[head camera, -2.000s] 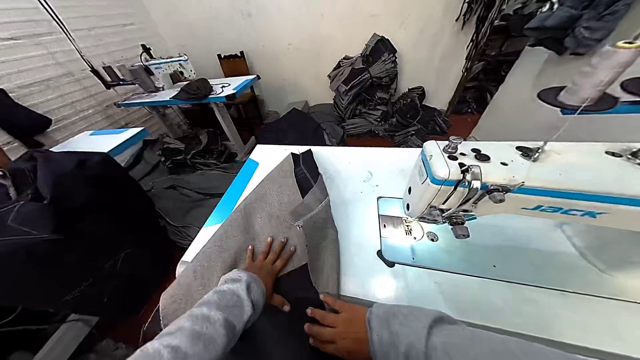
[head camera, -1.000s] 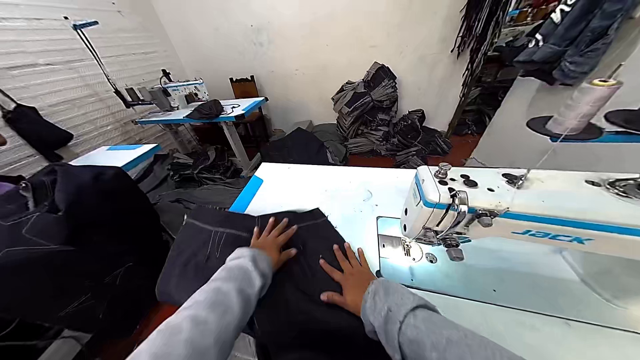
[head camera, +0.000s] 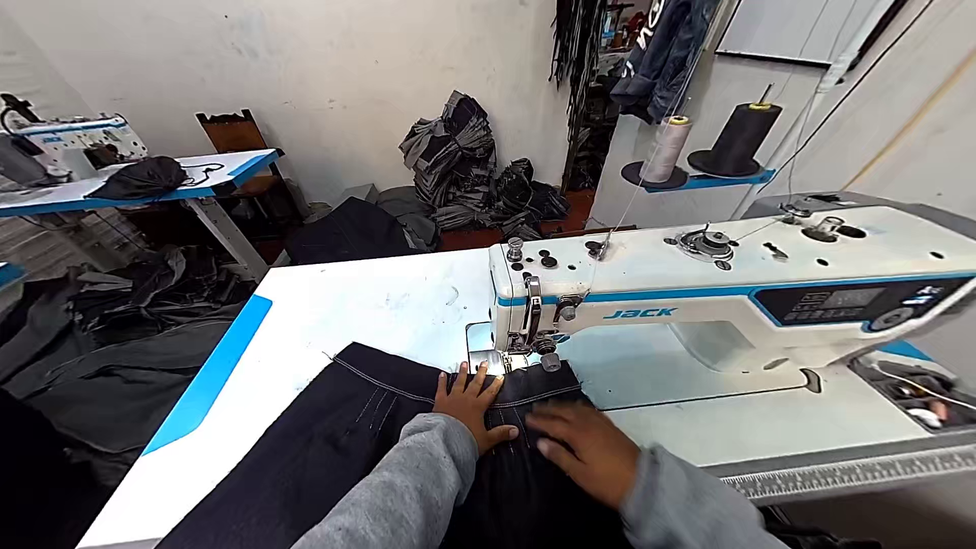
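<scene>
Dark denim fabric (head camera: 305, 450) with pale stitch lines lies on the white sewing table (head camera: 366, 297), its top edge at the needle area of a Jack industrial sewing machine (head camera: 656, 267). My left hand (head camera: 473, 408) presses flat on the fabric, fingers spread, just in front of the presser foot (head camera: 515, 362). To its right, my right hand (head camera: 587, 450) is over the fabric, somewhat blurred, thumb and fingers apart. Whether its fingertips touch the cloth cannot be told. The needle is mostly hidden by the machine head.
Thread cones (head camera: 667, 149) stand behind the machine. A ruler strip (head camera: 854, 473) runs along the table's front edge. Piles of dark cloth (head camera: 454, 160) lie by the wall, and more garments (head camera: 137, 366) lie left of the table. Another sewing table (head camera: 236, 164) stands at the back left.
The dark fabric and both hands have moved right, up to the machine's needle area. A second ago the fabric lay left of the machine head. The view has turned to the right.
</scene>
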